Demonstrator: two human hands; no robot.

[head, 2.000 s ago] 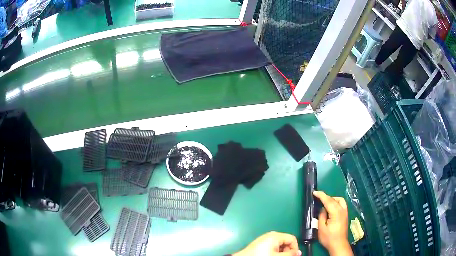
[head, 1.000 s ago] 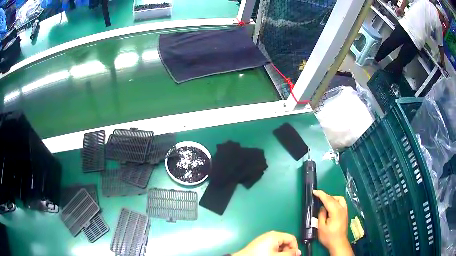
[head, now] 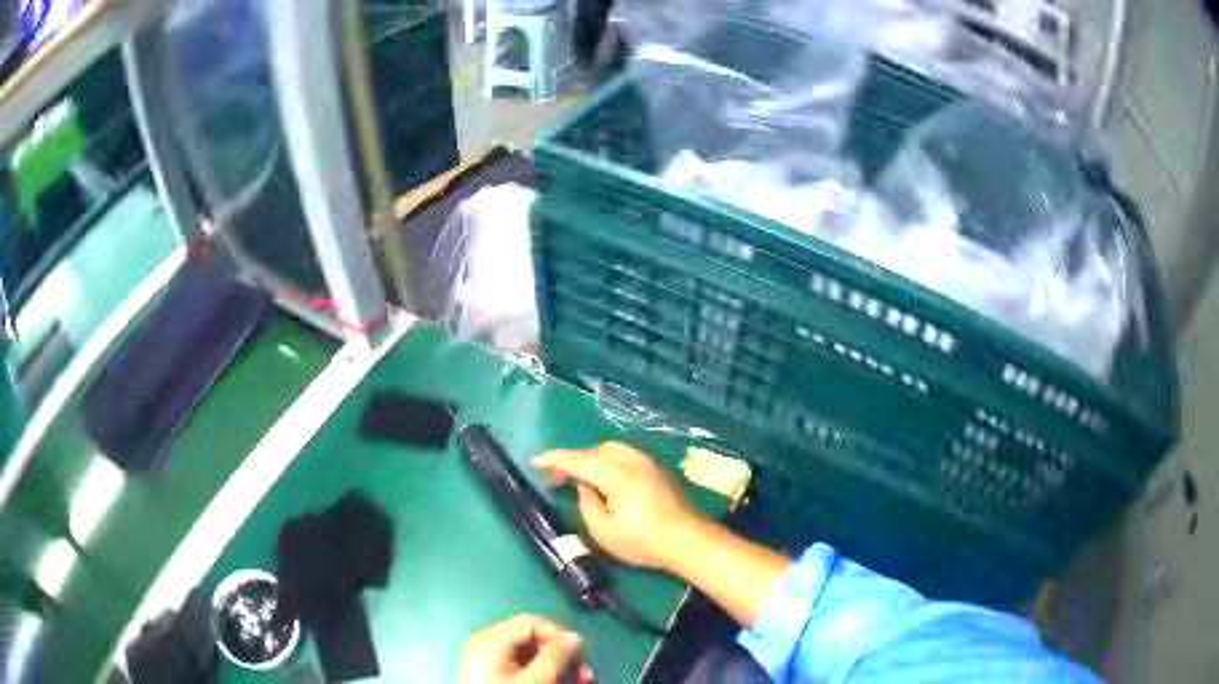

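The black electric screwdriver (head: 515, 497) with a pale label lies slanted on the green bench, its cord running off to the lower right. My right hand (head: 615, 501) is just right of its body, index finger stretched towards it, fingers apart, holding nothing visible. My left hand (head: 528, 655) is low at the bottom edge, partly cut off, fingers curled with nothing visible in them. One thin black rectangle (head: 407, 418) lies by the driver's tip. More black sheets (head: 334, 541) lie in a pile beside the round white screw dish (head: 254, 620).
A large green crate (head: 802, 361) with clear plastic bags (head: 909, 221) stands beyond the bench's right edge. A yellow block (head: 717, 473) is at that edge. A white post (head: 321, 160) rises at the bench corner. A dark cloth (head: 174, 361) lies on the conveyor.
The view has swung right towards the crate, so the bench things appear further left. The grilles and black housings have mostly left the view. My right hand has moved slightly off the screwdriver.
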